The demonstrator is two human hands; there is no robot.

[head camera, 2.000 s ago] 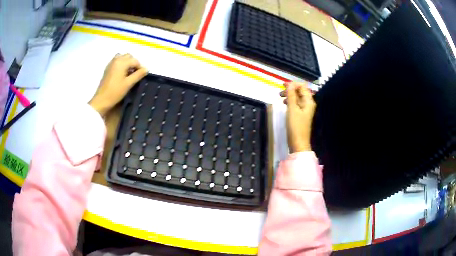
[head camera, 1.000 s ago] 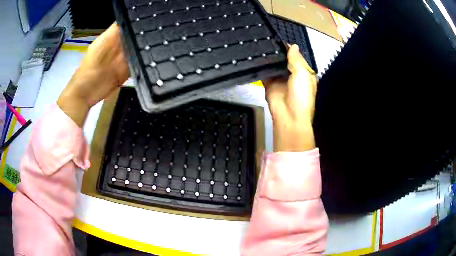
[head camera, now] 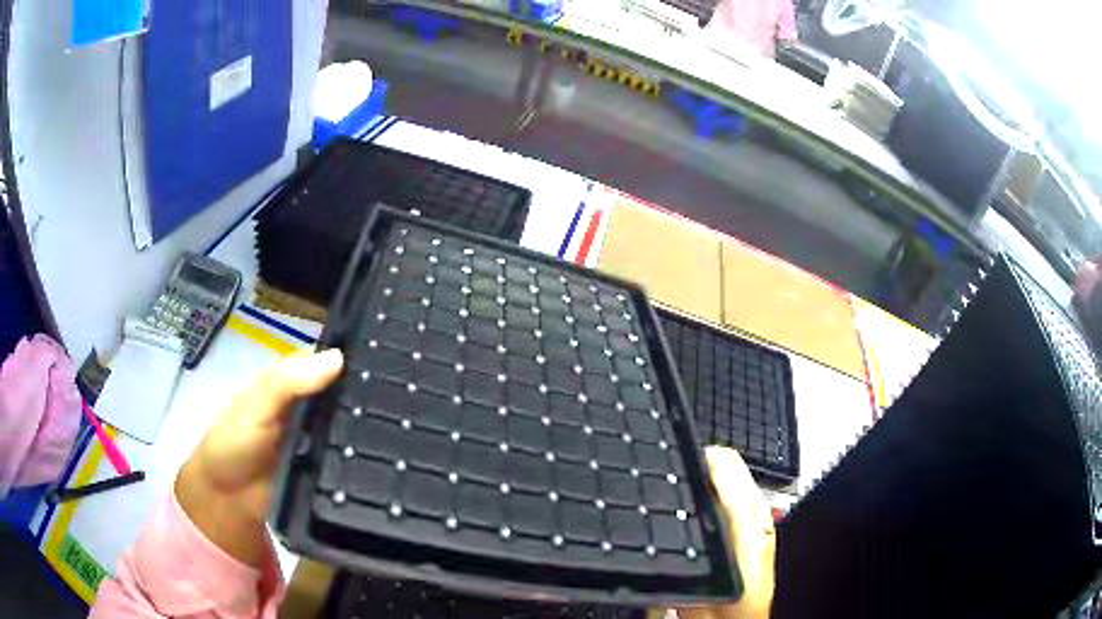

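A black blister tray [head camera: 514, 399] with rows of small shiny white dots is held up in front of me, tilted toward me. My left hand [head camera: 248, 447] grips its left side with the thumb on the rim. My right hand [head camera: 743, 526] grips its lower right side, partly hidden behind the tray. Another dotted tray [head camera: 423, 600] lies beneath, mostly hidden by the held tray and cut off by the bottom edge. No stick shows in either hand.
A tray stack [head camera: 308, 224] stands at far left. A low tray [head camera: 737, 393] lies behind the held one, beside cardboard pads [head camera: 725, 284]. A tall black stack [head camera: 955, 447] is at right. A calculator [head camera: 193, 302], paper [head camera: 139, 385] and pens [head camera: 106, 441] lie at left. A person's pink sleeve [head camera: 34, 405] shows.
From the bench, both hands have lifted a tray, uncovering another beneath. It is now held higher above the bench. My view has risen, showing the far stack and the background.
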